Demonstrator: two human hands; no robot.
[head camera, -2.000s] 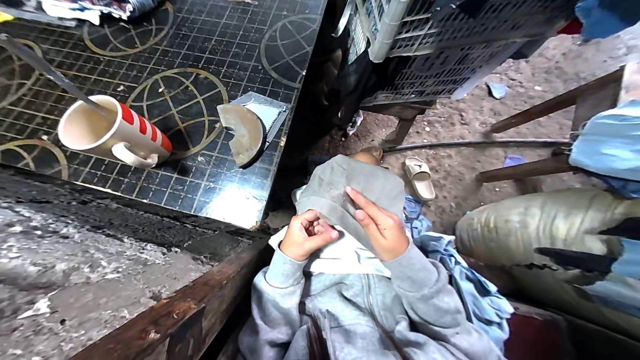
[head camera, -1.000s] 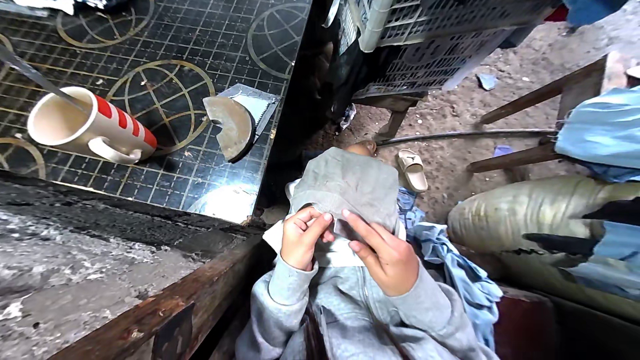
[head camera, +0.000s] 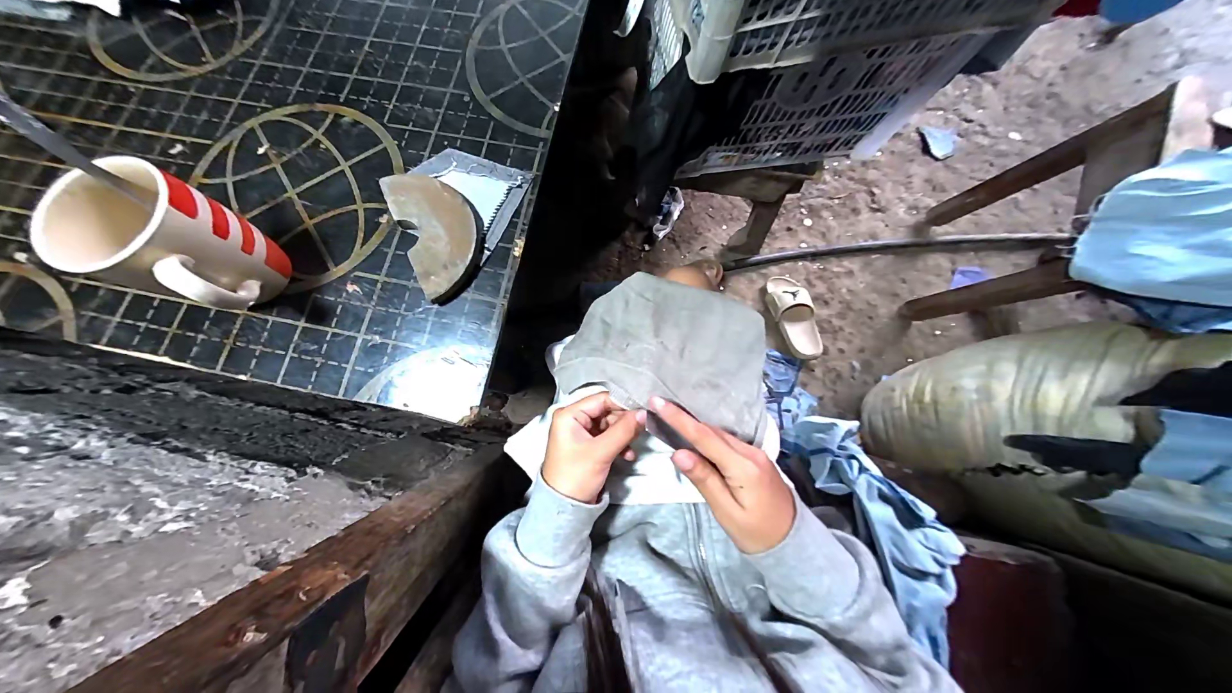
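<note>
A piece of grey-green fabric (head camera: 679, 337) lies over my lap, with white cloth (head camera: 650, 481) beneath it. My left hand (head camera: 585, 445) pinches the near edge of the grey fabric between thumb and fingers. Close beside it, my right hand (head camera: 736, 476) has its fingers on the same edge, the thumb and index finger around a fold of it. Whether a small tool or thread is between the fingertips cannot be told. On the table to the left are a cream mug with red blocks (head camera: 159, 231) and a curved, notched flat piece (head camera: 438, 236) on a small silvery packet (head camera: 491, 188).
The black patterned tabletop (head camera: 318, 337) ends left of my lap, beside a rough wall ledge (head camera: 173, 539) and wooden beam (head camera: 318, 577). Plastic crates (head camera: 818, 96) stand ahead. At right are a slide sandal (head camera: 794, 318), a stuffed sack (head camera: 1001, 414), blue cloth (head camera: 895, 520) and a wooden stool (head camera: 1059, 173).
My right hand has come down toward the fabric's near edge, off the middle of the cloth where it lay two seconds ago. My fingertips are now closer together. The view has shifted slightly.
</note>
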